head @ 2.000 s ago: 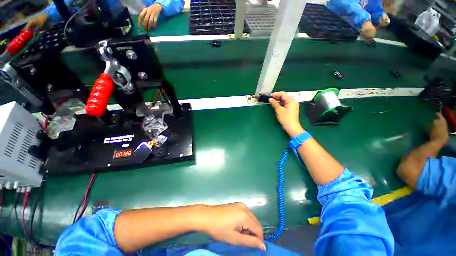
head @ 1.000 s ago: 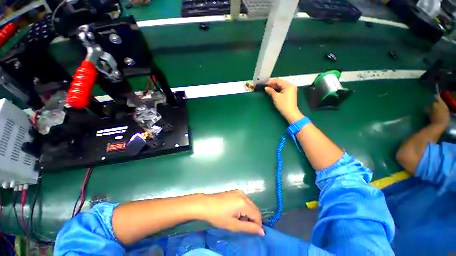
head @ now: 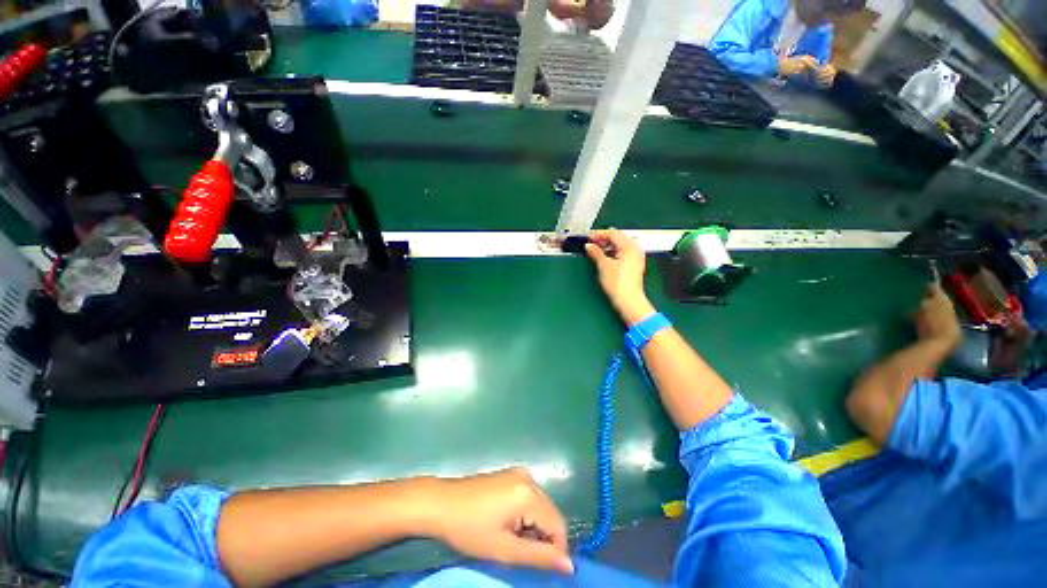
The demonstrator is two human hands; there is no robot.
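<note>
My right hand (head: 621, 273), with a bright blue wrist strap (head: 648, 332), has its fingertips on a small black piece (head: 578, 245). The piece is at the white strip, by the foot of a slanted white post (head: 614, 126). Fingers hide part of it. My left hand (head: 511, 523) rests low at the bench's near edge, fingers curled; a dark spot shows between them, and I cannot tell if it is an object. The black test fixture (head: 230, 333) stands at left with red digits lit, and a small dark rectangle with an orange-gold tail (head: 289, 351) lies on it.
A red-gripped clamp (head: 202, 213) rises over the fixture. A solder spool (head: 704, 255) stands right of my right hand. A coiled blue cord (head: 606, 448) hangs from the strap. Small black pieces (head: 696, 196) lie on the green belt. A neighbour's arm (head: 901, 379) is at right.
The view has shifted, so the bench appears further left. Both hands keep nearly the same places on the bench, the right fingertips still at the black piece by the post.
</note>
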